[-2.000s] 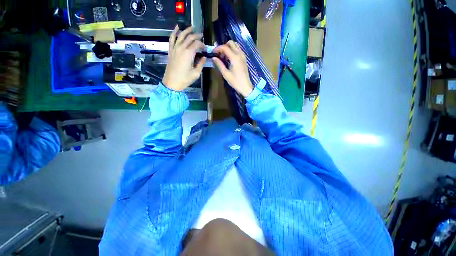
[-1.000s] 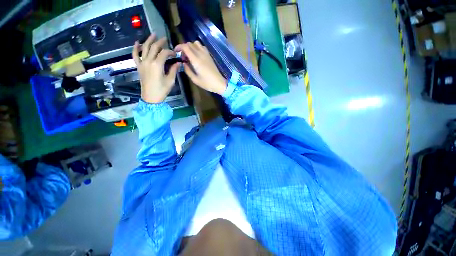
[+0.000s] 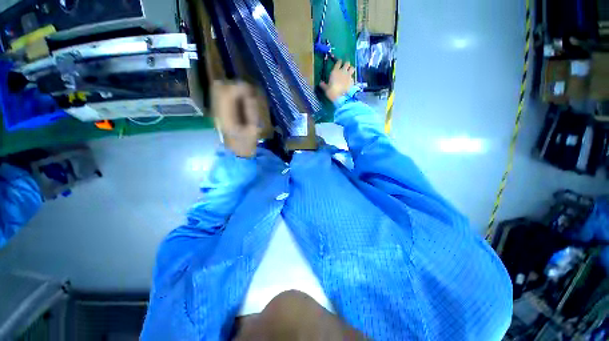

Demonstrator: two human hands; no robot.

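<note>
Long dark tubes [image 3: 270, 60] lie in a bundle in a narrow brown carton in front of me, their near ends close to my smock. My left hand [image 3: 237, 114] is raised left of the tubes, blurred, with curled fingers; whether it holds anything cannot be told. My right hand [image 3: 339, 81] is on the green mat to the right of the cartons, at the handle end of the side cutters [image 3: 323, 48]. The handles are mostly hidden, so I cannot tell if the fingers grip them.
The machine with its silver rail [image 3: 120, 44] stands at the left, with a blue bin [image 3: 27, 106] beside it. A flat brown cardboard strip [image 3: 294, 30] lies right of the tubes. A carton holding wrapped dark items [image 3: 375, 63] is at the mat's right edge. Another person's blue sleeve [image 3: 17, 200] shows far left.
My hands have come apart from the small dark piece between them at the machine. My right hand has moved right to the cutters, my left back towards me. The view has shifted and turned.
</note>
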